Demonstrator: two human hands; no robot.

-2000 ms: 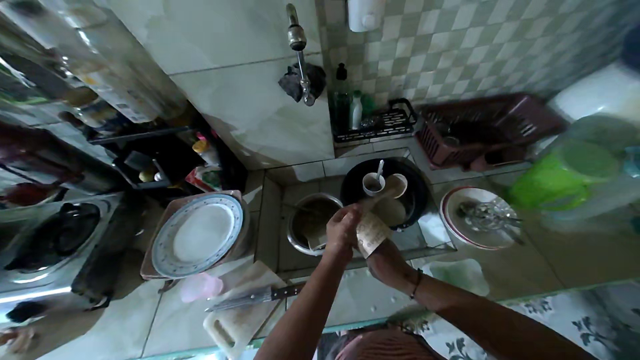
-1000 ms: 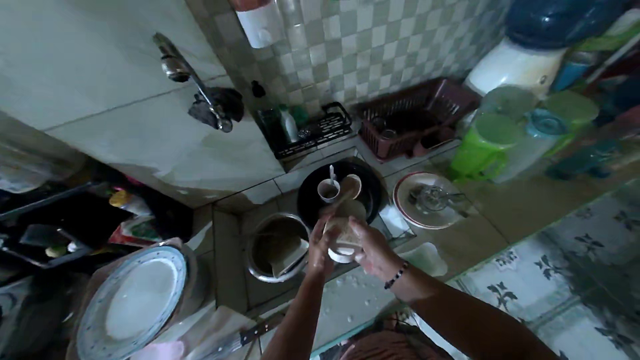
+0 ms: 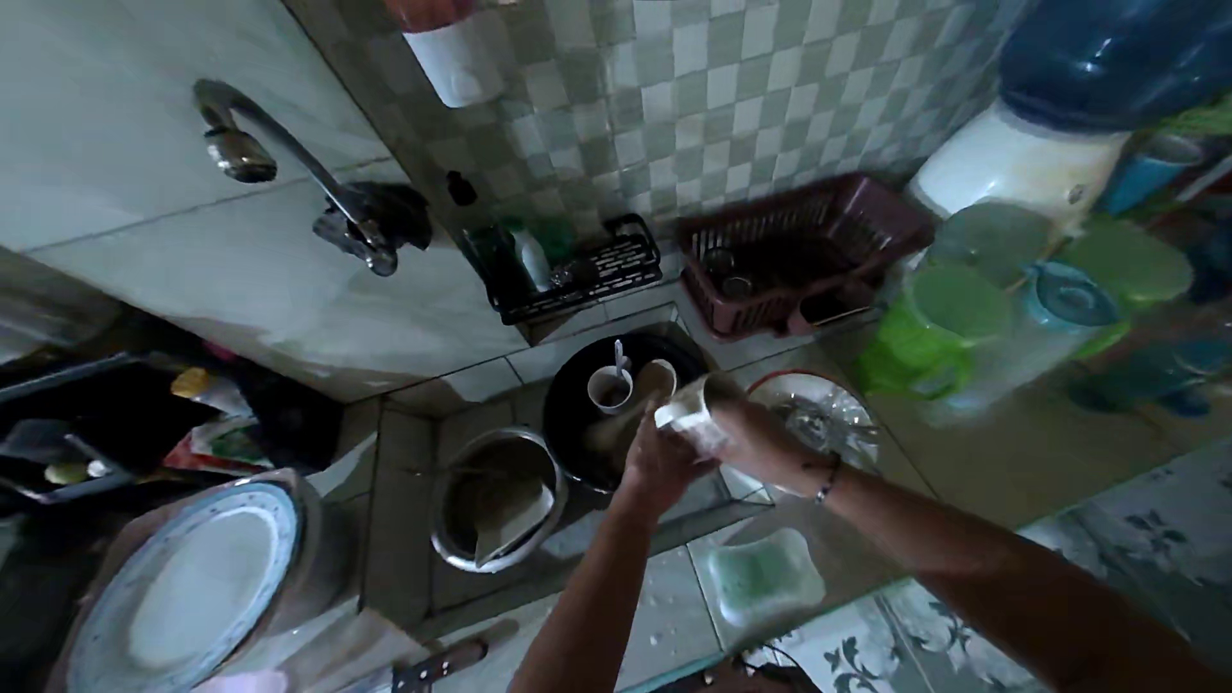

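Both hands are around a pale cup over the right side of the sink. My left hand supports it from the left and below, while my right hand, with a bracelet at the wrist, grips its other side. Just behind them lies a black basin holding a white cup with a spoon in it, and another cup. Left of the basin, a metal pot in the sink contains a pale flat piece.
A faucet juts from the wall at left. Stacked plates, a knife and a green soap dish lie around the sink. Behind are a black rack and maroon basket; at right, a red-rimmed plate and green pitcher.
The view has swung toward the right and closer. The pale flat piece that was near my hands two seconds ago is no longer there; my hands now hold a cup.
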